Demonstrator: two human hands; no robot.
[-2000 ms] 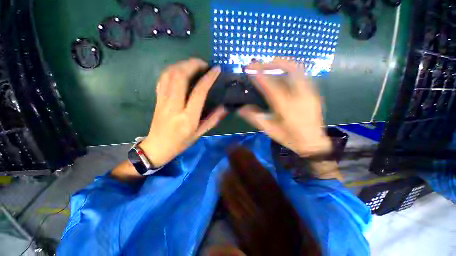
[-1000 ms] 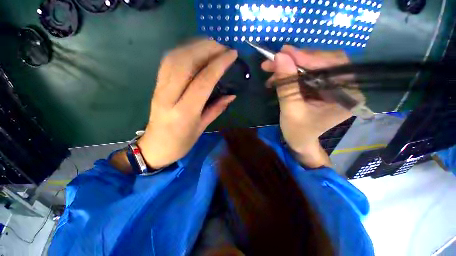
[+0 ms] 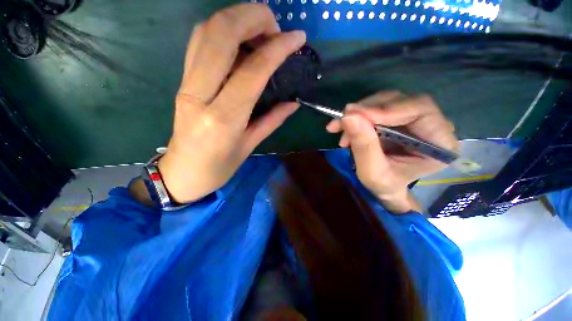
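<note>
My left hand [image 3: 219, 106] holds a round black plastic part [image 3: 296, 74] on the green bench, thumb at its lower edge and fingers at its upper left. One white dot shows near the part's right rim. My right hand [image 3: 398, 141] holds silver tweezers [image 3: 401, 136] like a pen. Their tip is at the part's lower edge, close to my left thumb. I cannot tell whether the tip holds anything. The blue sheet [image 3: 376, 28] with rows of white dots lies beyond the part, cut off by the top edge.
More black parts [image 3: 24, 31] lie at the upper left, and one at the top right. Black trays [image 3: 28, 150] stand at the left and right edges. The green bench [image 3: 132, 125] ends just before my body. Long dark strands cross the view at the right.
The tweezers have come down from the blue sheet's lower edge to the black part's lower rim. The view has shifted, so the sheet and loose parts appear higher.
</note>
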